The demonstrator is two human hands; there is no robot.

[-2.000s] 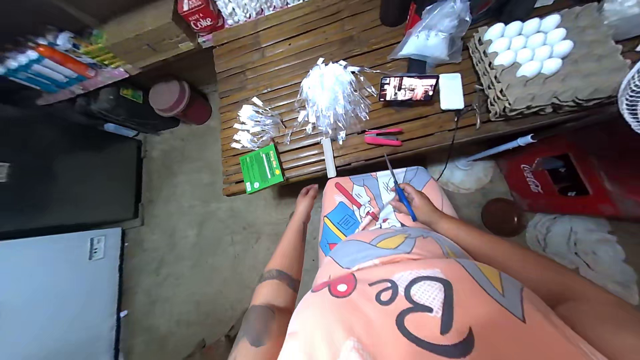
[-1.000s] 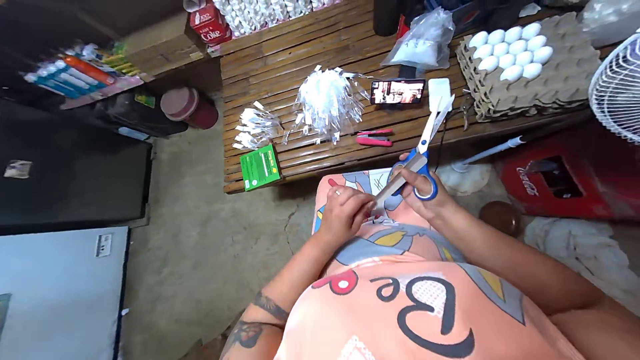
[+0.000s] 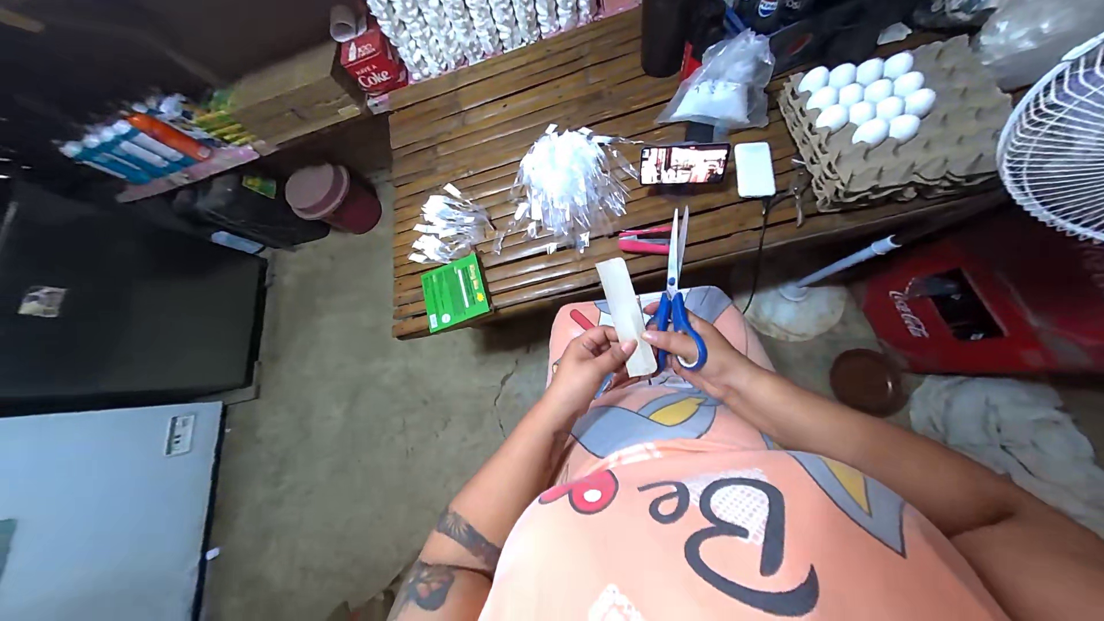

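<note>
My left hand (image 3: 593,366) pinches a flat whitish strip (image 3: 625,312) near its lower end, above my lap. In my right hand (image 3: 709,355) are blue-handled scissors (image 3: 675,297), blades nearly closed and pointing toward the table; its thumb is at the strip's edge. Beyond the hands, on the slatted bamboo table (image 3: 483,103), lie a pink stapler-like tool (image 3: 645,241), a large bunch of white strips (image 3: 569,185), a smaller bunch (image 3: 448,226) and a green box (image 3: 457,293).
A phone (image 3: 684,165), a white power bank-like device (image 3: 755,170) with a cable, a plastic bag (image 3: 723,84) and egg trays (image 3: 966,121) with white eggs stand on the table's right part. A white fan (image 3: 1056,142) and a red crate (image 3: 983,302) are at right.
My left hand has come up to my lap and now holds the whitish strip. The scissors, spread wide one second ago, are nearly closed and point toward the table.
</note>
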